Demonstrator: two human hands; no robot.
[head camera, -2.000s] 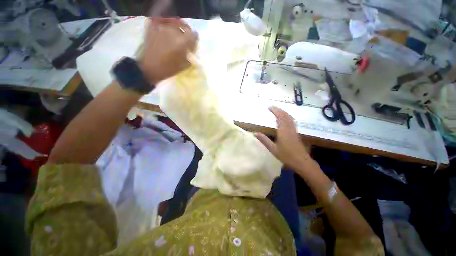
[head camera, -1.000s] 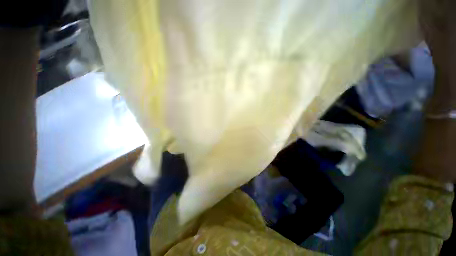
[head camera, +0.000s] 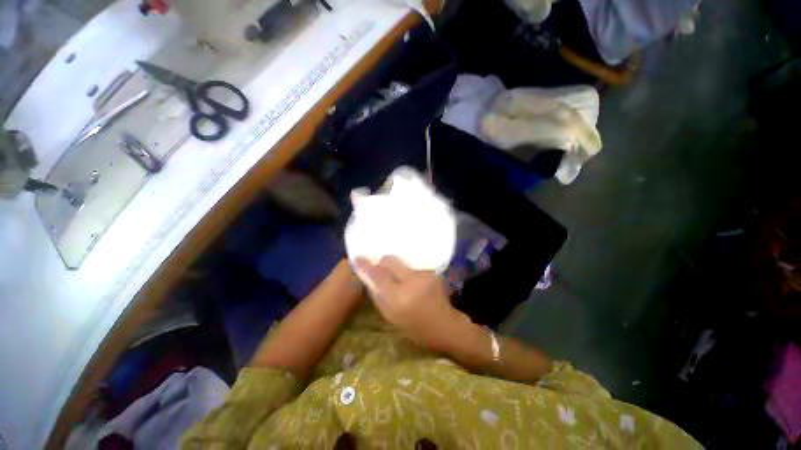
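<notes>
The cream garment piece (head camera: 402, 220), overexposed to bright white, is bunched into a small rounded bundle above my lap. My right hand (head camera: 408, 299) grips its lower edge, with the thumb on the near side. My left forearm reaches up to the bundle from the left; my left hand is mostly hidden behind the cloth and my right hand, so its grip cannot be told.
The white sewing table's wooden edge (head camera: 220, 198) runs diagonally at the left. On the table lie black-handled shears (head camera: 211, 112), snips (head camera: 140, 154) and a dark metal attachment (head camera: 283, 18). Cream cloth (head camera: 544, 123) lies beyond a dark, box-like shape (head camera: 527, 255) at the right.
The view has turned right, away from the machine. The cloth, at first trailing off the table, then spread large before the camera, is now a compact bundle lower down at my hands.
</notes>
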